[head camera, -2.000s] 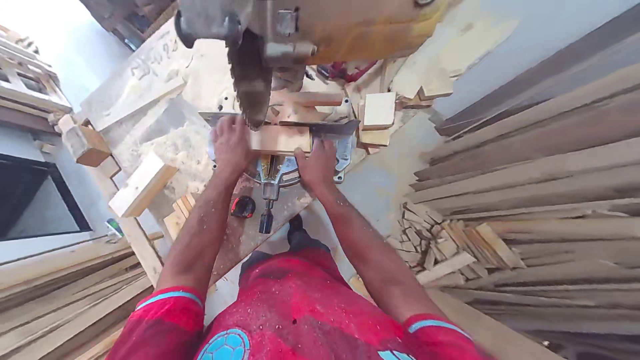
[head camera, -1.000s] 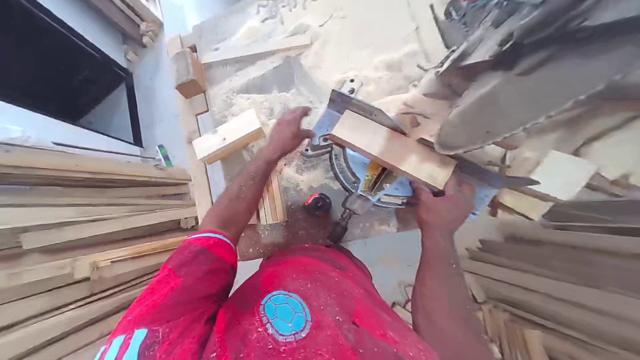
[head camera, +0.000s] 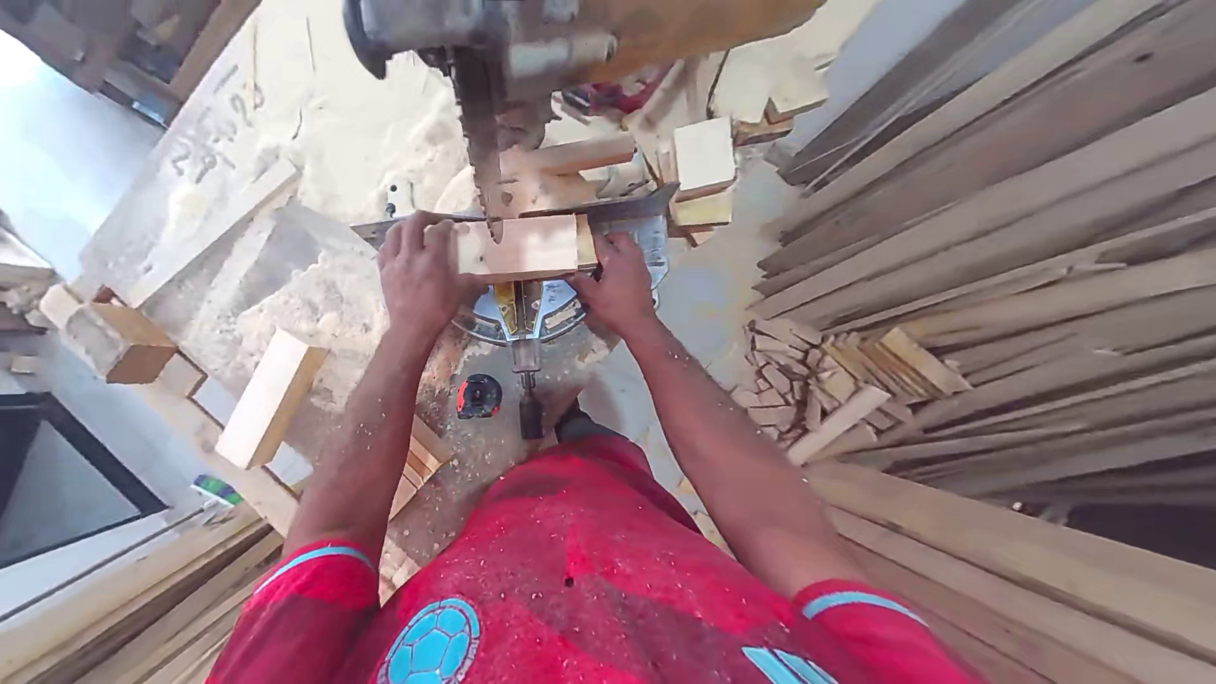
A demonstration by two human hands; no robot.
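A short wooden block (head camera: 532, 249) lies across the bed of a miter saw (head camera: 524, 323), along its metal fence (head camera: 638, 203). My left hand (head camera: 420, 271) grips the block's left end, fingers over its top. At its right end, my right hand (head camera: 616, 283) has its fingers and thumb against the wood, near a narrow yellowish piece (head camera: 586, 243) beside the block. The toothed saw blade (head camera: 480, 142) hangs raised from the saw head, its lower tip overlapping the block in view; whether they touch I cannot tell.
Wood offcuts (head camera: 705, 157) lie behind the saw on the right. A red and black tape measure (head camera: 479, 396) rests near the saw's handle (head camera: 531, 414). A loose block (head camera: 271, 397) lies left of my left arm. Stacked boards (head camera: 1007, 190) fill the right, near a pile of small offcuts (head camera: 836, 385).
My left hand was off the block one second ago and now grips it. The block has shifted along the fence between both hands. The view has turned.
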